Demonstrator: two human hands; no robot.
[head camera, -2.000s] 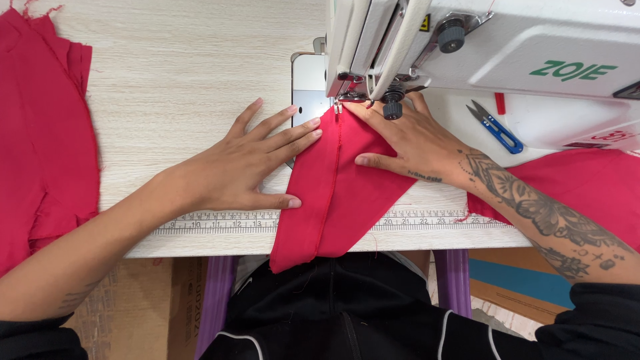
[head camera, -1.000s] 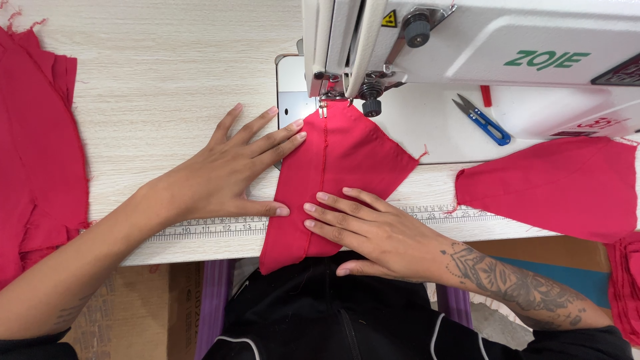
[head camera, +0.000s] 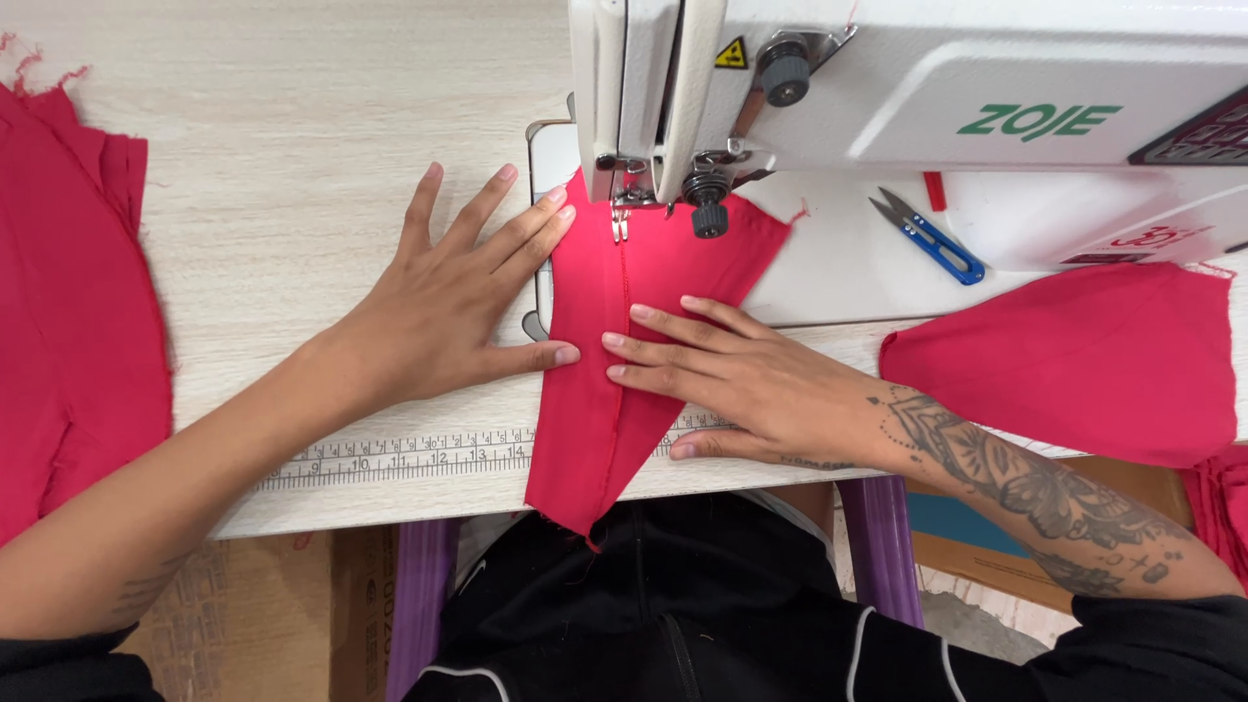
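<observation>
A red fabric piece (head camera: 585, 390) with a seam down its middle lies under the presser foot (head camera: 621, 222) of a white ZOJE sewing machine (head camera: 936, 88). Its lower tip hangs past the table's front edge. My left hand (head camera: 439, 302) is spread flat, with fingertips and thumb touching the fabric's left edge and two fingers over the tabletop. My right hand (head camera: 731, 375) lies flat on the fabric, its fingertips at the seam and its thumb lower down near the ruler tape. Neither hand grasps anything. The needle's tip cannot be made out.
Blue thread snips (head camera: 931, 239) lie on the machine bed beside a small red object (head camera: 935, 191). Red fabric pieces are stacked at the left (head camera: 78, 322), and another (head camera: 1072, 366) lies at the right, over the table edge. A printed ruler tape (head camera: 390, 458) runs along the front edge.
The red fabric has moved farther under the presser foot. My right hand has gone from beside the foot to the fabric's lower part, then slightly up with it. My left hand stays at the left edge.
</observation>
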